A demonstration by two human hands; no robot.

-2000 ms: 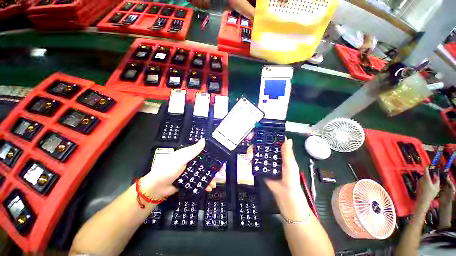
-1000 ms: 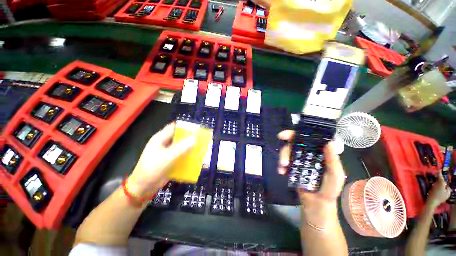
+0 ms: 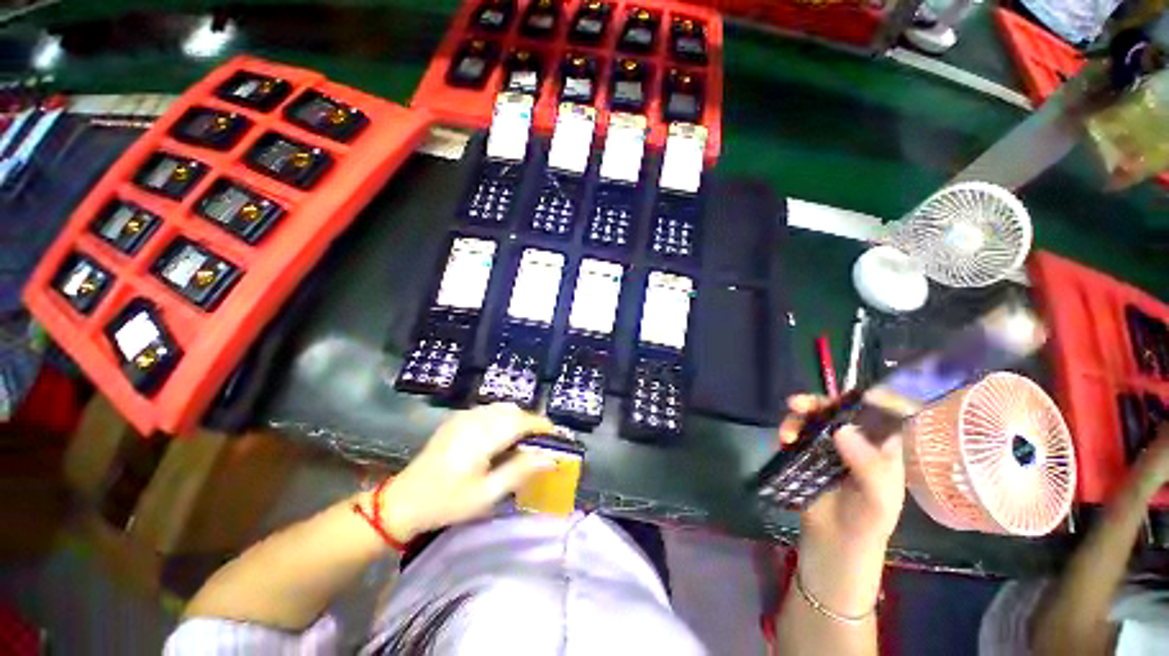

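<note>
My left hand [image 3: 468,468] holds a phone [image 3: 551,478] with a yellow-gold face and a dark edge, near the bench's front edge. My right hand [image 3: 853,468] holds an open flip phone [image 3: 820,459] tilted sideways; its keypad shows and its upper half is blurred, in front of the pink fan. Several open flip phones with white screens stand in two rows in the black tray [image 3: 737,340] at the centre. The tray's right-hand part shows bare.
A red tray [image 3: 372,173] of closed phones lies at left, another red tray [image 3: 442,96] at the far side. At right are a white fan [image 3: 964,236], a pink fan [image 3: 994,451], a red pen [image 3: 827,368], a red tray [image 3: 1070,308] and another person's arm [image 3: 1109,551].
The view has tilted down and shifted. The left hand's phone went from face-up to yellow side showing and is now nearer my body. The right hand's phone has moved lower and tilted sideways.
</note>
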